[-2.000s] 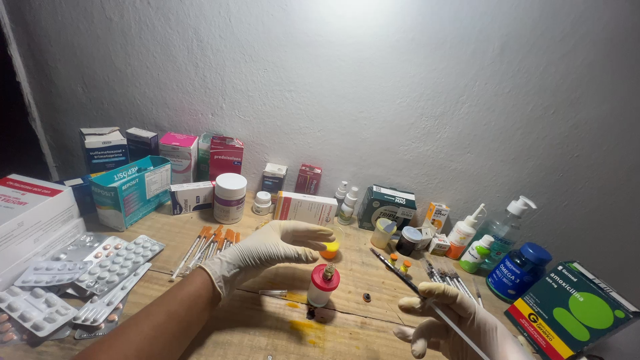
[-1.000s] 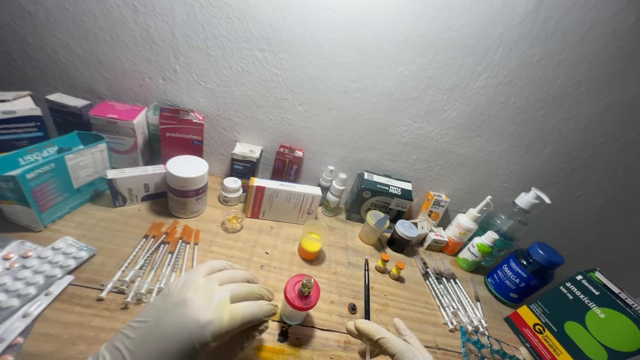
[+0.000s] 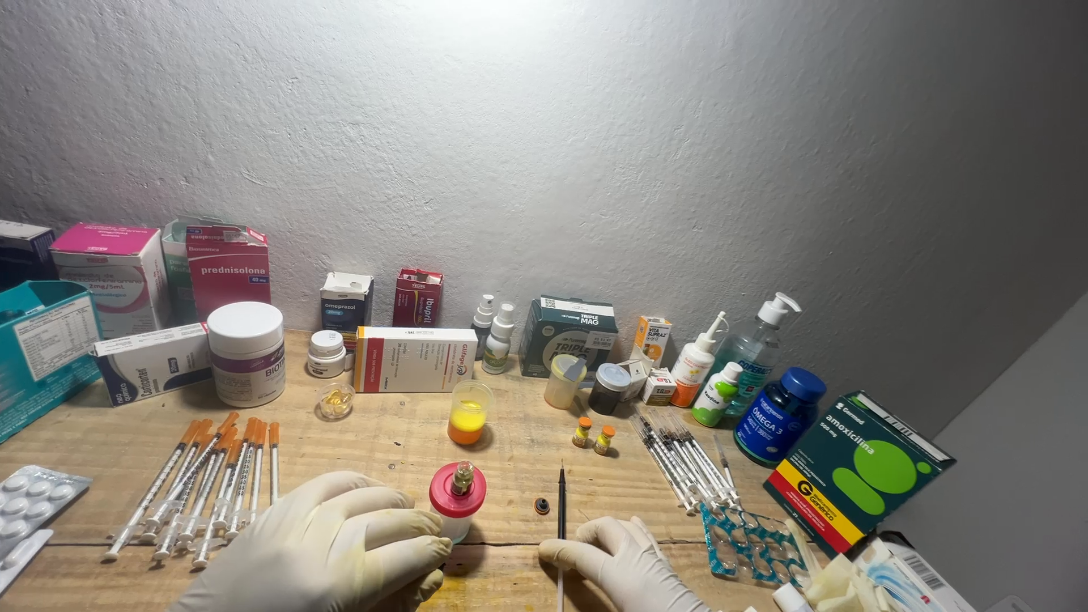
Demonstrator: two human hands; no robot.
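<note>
My left hand (image 3: pixel 353 535), in a pale latex glove, rests on the wooden table with its fingertips beside a small jar with a red lid (image 3: pixel 457 489); whether they touch it is unclear. A small glass vial (image 3: pixel 462 478) stands on that lid. My gloved right hand (image 3: pixel 616 561) lies at the lower end of a thin dark-tipped stick (image 3: pixel 561 501), its fingers against the shaft; whether it grips is unclear. Between the jar and the stick sits a small dark stopper (image 3: pixel 541 506). Behind the jar stands a clear cup of yellow-orange liquid (image 3: pixel 468 414).
Orange-capped syringes (image 3: pixel 204 476) lie at left, near blister packs (image 3: pixel 38 510). More syringes (image 3: pixel 688 455) lie right of two small vials (image 3: pixel 592 435). Medicine boxes (image 3: pixel 416 359) and bottles line the wall. A blue bottle (image 3: pixel 779 416) and green box (image 3: pixel 858 472) stand at right.
My left hand has come down from above the red-lidded jar to its left side. My right hand has lowered the stick, earlier held slanting, to the table. The view has shifted.
</note>
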